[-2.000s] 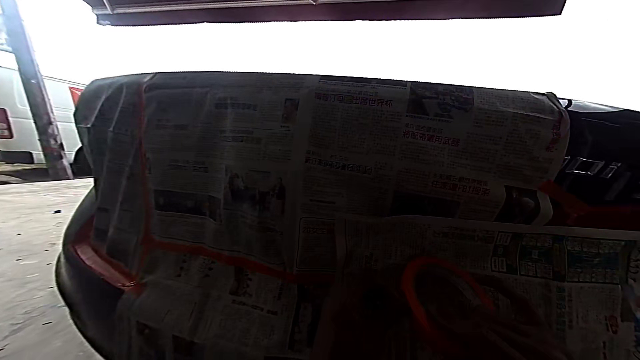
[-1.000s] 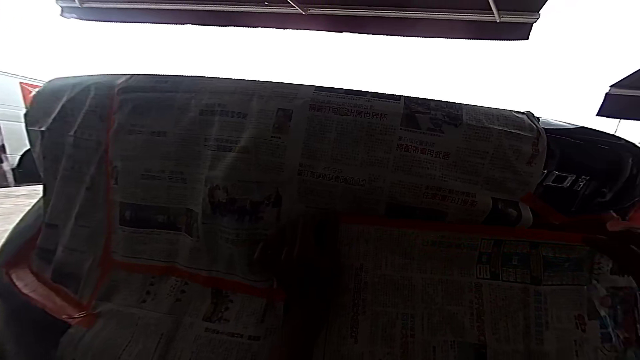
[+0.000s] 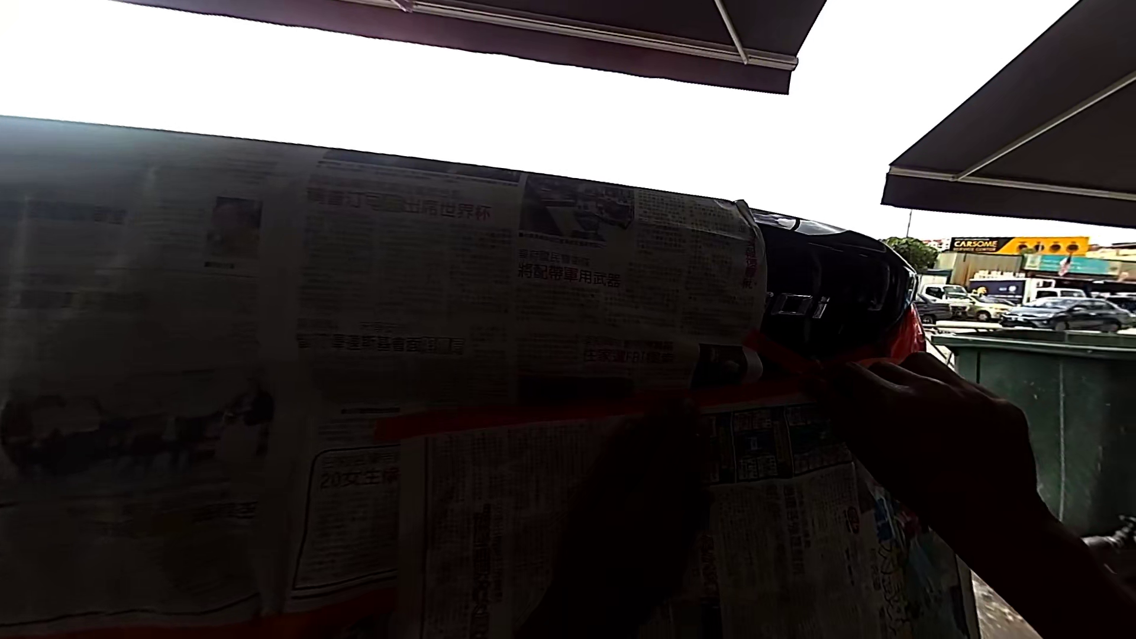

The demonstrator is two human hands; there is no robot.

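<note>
Newspaper sheets (image 3: 426, 266) cover a dark, rounded vehicle body panel, with red masking tape (image 3: 532, 414) along their seams. My right hand (image 3: 923, 417) is at the panel's right end, its fingers pinching the red tape near the newspaper's edge. A very dark shape in the lower middle looks like my left hand (image 3: 652, 470), lying against the newspaper just below the tape seam; its fingers are lost in shadow. Right of the upper sheet, the glossy dark panel (image 3: 834, 275) with chrome lettering is bare.
A large green bin (image 3: 1056, 426) stands at the right, beyond my right hand. Dark awnings (image 3: 1012, 133) hang overhead. Parked cars (image 3: 1065, 313) and low buildings are in the right background. Bright sky glares above the panel.
The view has shifted to the right and closer. My right hand has come far into view on the red tape at the right end. The tape roll seen two seconds ago no longer shows.
</note>
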